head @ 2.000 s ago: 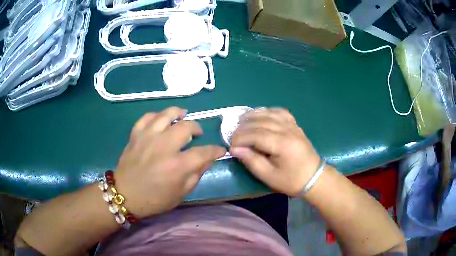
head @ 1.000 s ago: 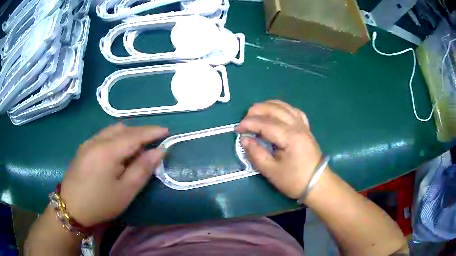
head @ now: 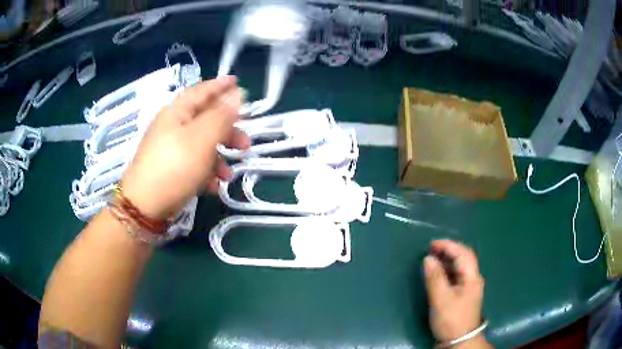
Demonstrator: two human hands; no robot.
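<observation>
A white plastic frame is blurred in the air at top centre, its round disc end up. My left hand is at its lower end, fingertips beside or touching it; blur hides whether they grip it. My right hand rests low on the green bench at the right, fingers half curled with a gap to the thumb; nothing shows in it. A single white frame lies between the hands, and overlapping frames lie just beyond it. Thin pins lie beyond my right hand.
An open brown carton stands at the right, with a white cord and a plastic bag beyond. A frame pile is behind my left hand. More frames lie on the far belt past the metal strip.
The view has tilted up and shows the far belt. The frame has left the near bench and is raised forward with my left hand. My right hand has let go of it.
</observation>
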